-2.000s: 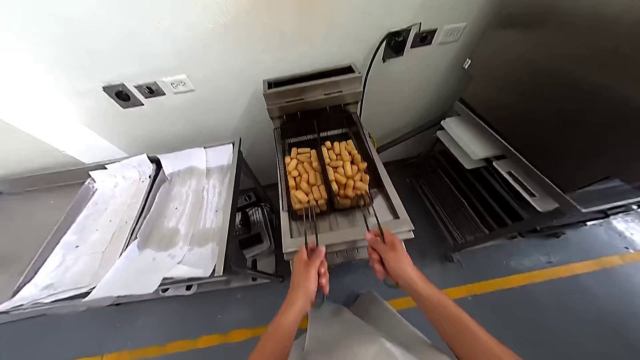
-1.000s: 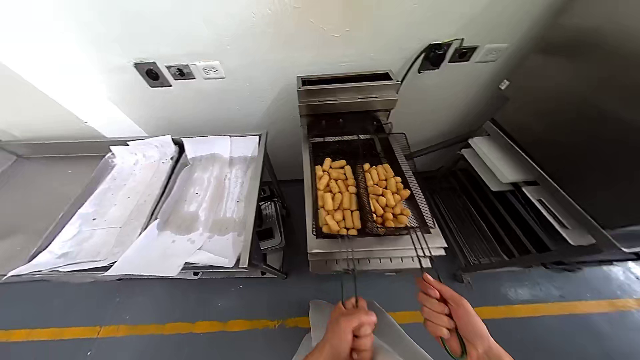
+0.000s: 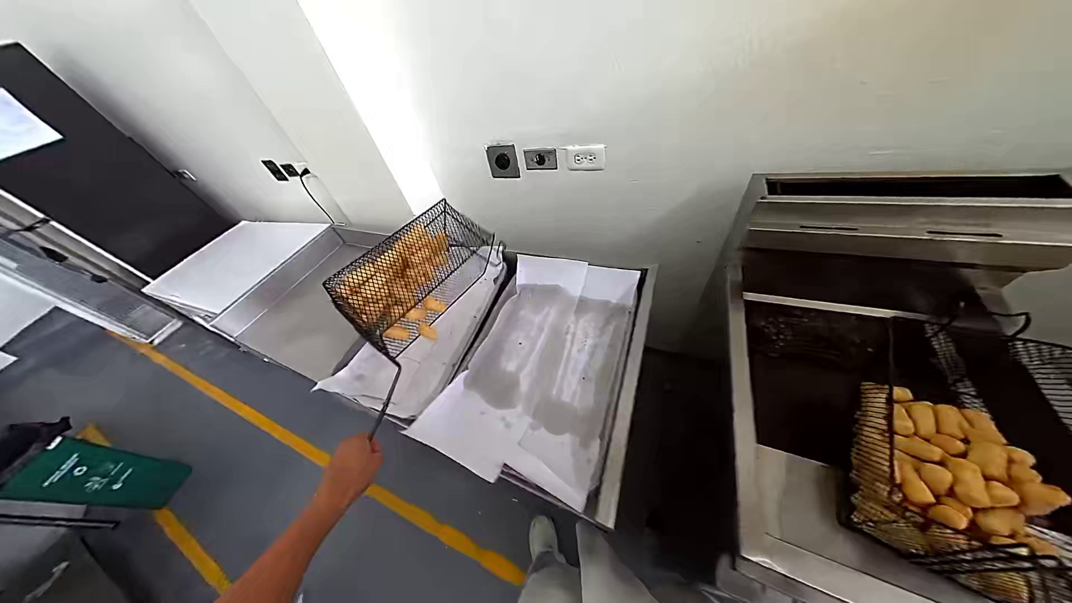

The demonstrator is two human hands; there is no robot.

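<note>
My left hand (image 3: 352, 465) grips the handle of a wire fryer basket (image 3: 410, 276), which tips sideways over the left paper-lined tray (image 3: 456, 331). Golden fried pieces (image 3: 389, 272) are heaped against its mesh side, and a few lie lower, near its edge. Beside that tray is a second tray lined with stained white paper (image 3: 548, 360). At the right, another wire basket (image 3: 871, 469) full of golden pieces (image 3: 963, 461) rests at the deep fryer (image 3: 749, 502). My right hand is outside the view.
A bare metal tray section (image 3: 314, 310) and a white panel (image 3: 239, 260) lie left of the paper. Wall outlets (image 3: 540, 159) sit above the trays. A green item with writing (image 3: 96, 473) is at lower left. A yellow line (image 3: 427, 523) crosses the floor.
The view has swung left. My left hand has carried one basket from the fryer to above the left tray and tilted it. My right hand has gone out of view.
</note>
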